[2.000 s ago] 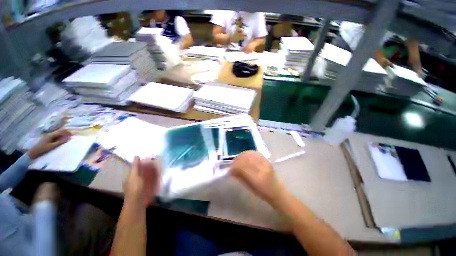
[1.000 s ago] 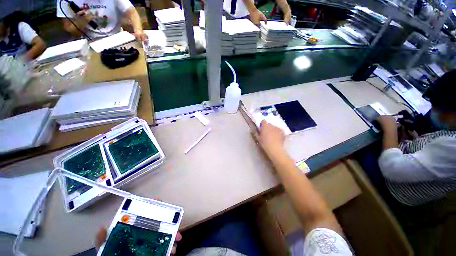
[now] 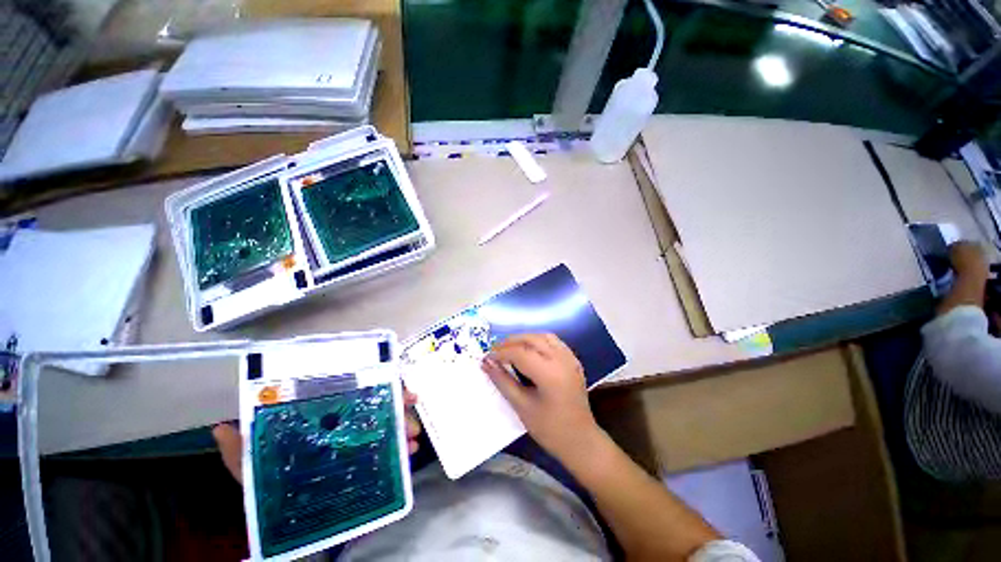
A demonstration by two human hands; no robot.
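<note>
My left hand [image 3: 228, 448] is mostly hidden behind the calculator front half [image 3: 327, 461], with fingers showing at both side edges. This half has a white frame, a dark green circuit board, an orange spot and an empty frame opening on its left. My right hand [image 3: 549, 384] holds the writing tablet panel [image 3: 562, 318] by its white area, fingertips near small parts at its upper edge. The panel has a glossy dark rectangle on the right. It is tilted, just right of the front half.
A stack of open calculator halves [image 3: 296, 225] lies behind. White slabs [image 3: 274, 66] are piled at upper left. A thin white stick [image 3: 514, 217], a small white block [image 3: 527, 161] and a squeeze bottle [image 3: 626, 115] stand or lie ahead. Cardboard sheets [image 3: 779, 220], an open box [image 3: 746, 423] and another person's arm [image 3: 966, 285] are right.
My right hand has brought the panel from the cardboard sheets at right to beside the front half. The front half is now more upright and fully raised into view.
</note>
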